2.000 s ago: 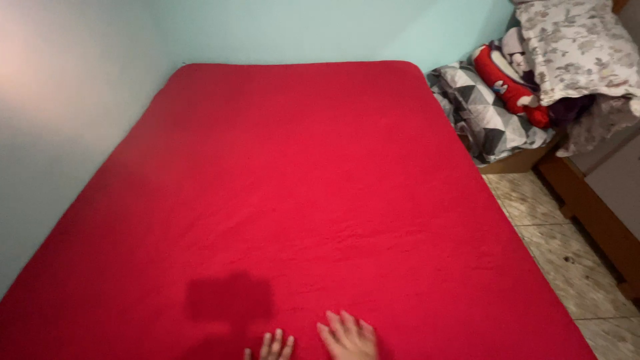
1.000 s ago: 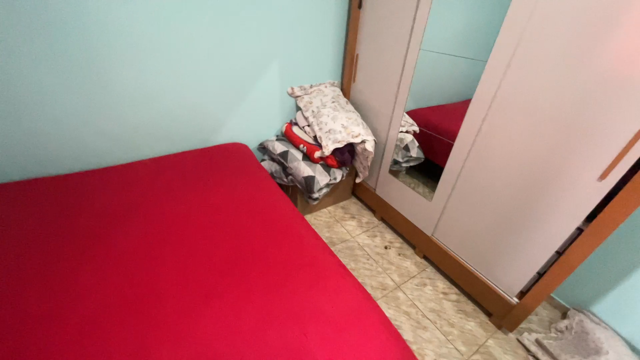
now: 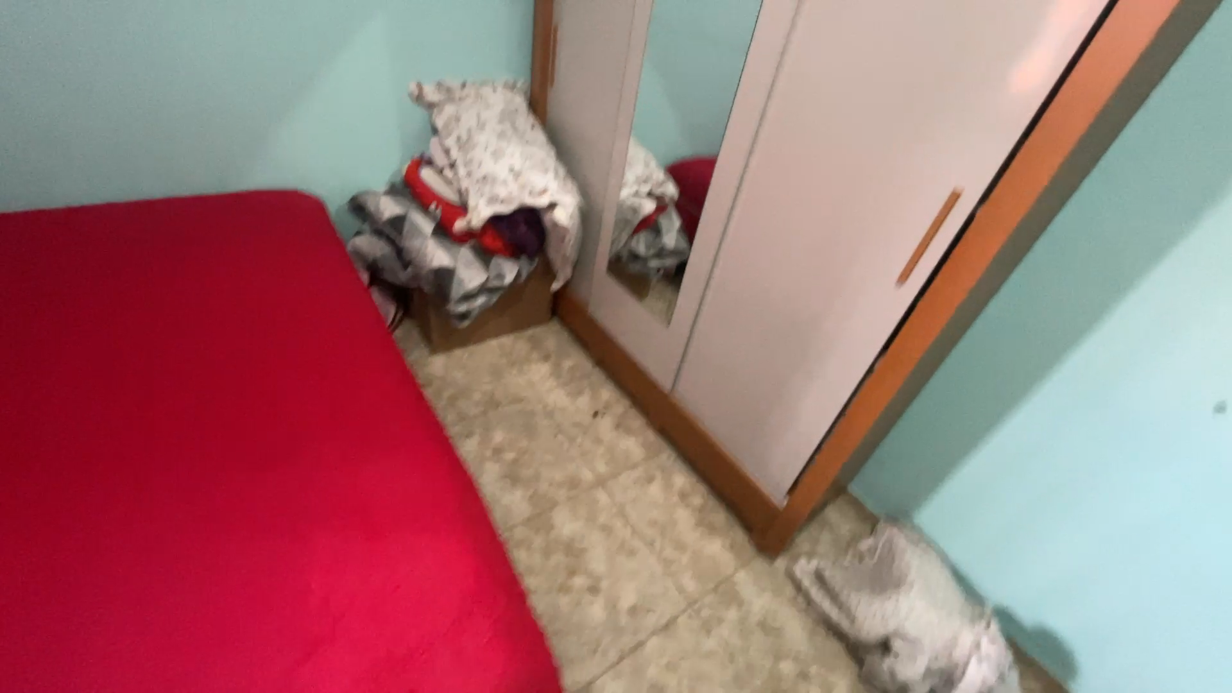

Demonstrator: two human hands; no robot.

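Neither of my hands shows in the head view. A red fitted sheet [image 3: 241, 452] covers the bed at the left, lying mostly smooth. Beyond the bed's far right corner, a pillow in a floral case [image 3: 496, 154] rests on a pile with a red item [image 3: 438, 197], a dark purple cloth [image 3: 520, 231] and grey, white and black triangle-patterned bedding [image 3: 423, 245]. A cardboard box [image 3: 491, 318] stands under the pile. At the lower right, a crumpled pale cloth [image 3: 910, 606] lies on the floor against the wall.
A wardrobe with pale sliding doors [image 3: 828, 221], a mirror panel [image 3: 674, 144] and an orange-brown wooden frame [image 3: 885, 356] stands at the right. Tiled floor [image 3: 597, 539] runs between it and the bed. Light teal walls [image 3: 192, 96] meet the bed and wardrobe.
Both hands lay on the red sheet's near part two seconds ago and are now out of view. The view has swung right, bringing in the wardrobe and the pale cloth on the floor.
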